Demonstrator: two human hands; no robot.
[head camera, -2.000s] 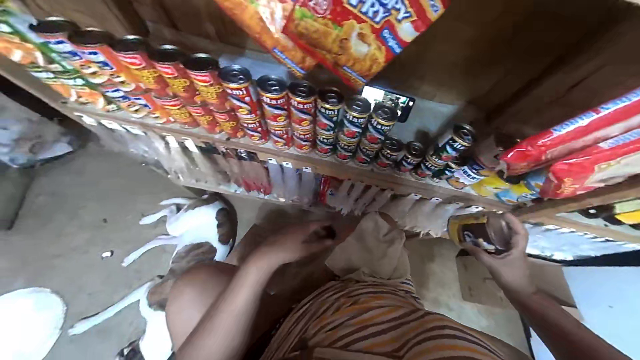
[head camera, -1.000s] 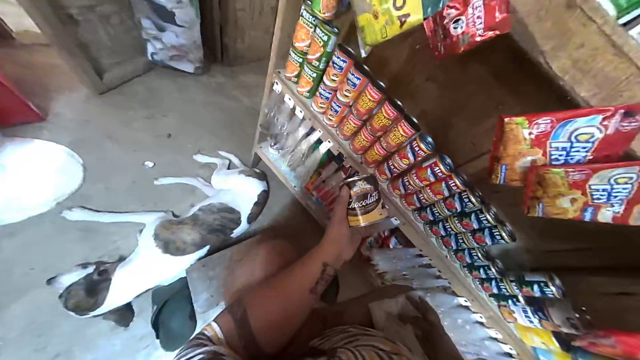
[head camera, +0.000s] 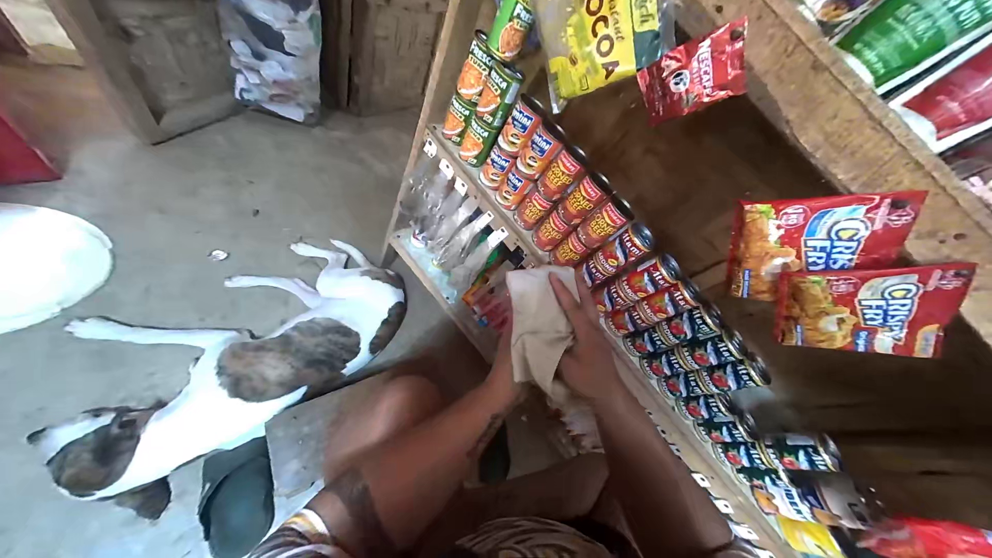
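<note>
A beige cloth is bunched between my two hands in front of the can shelf. My right hand presses on its right side, thumb and fingers closed around the fabric. My left hand is at the cloth's lower left, closed on something the cloth covers; its fingers are mostly hidden. No jar shows in this view. Just beyond the hands, red corned beef cans and sardine cans stand stacked in rows.
A wooden shelf edge runs diagonally past my hands, with plastic packets hanging below. Red seasoning packets hang at the right. A white and brown dog lies on the floor at the left, near a white round object.
The brown-labelled chocolate jar was in my right hand, then in my left; now it is out of sight. The cloth, earlier on my lap, is up between both hands. The view has swung left.
</note>
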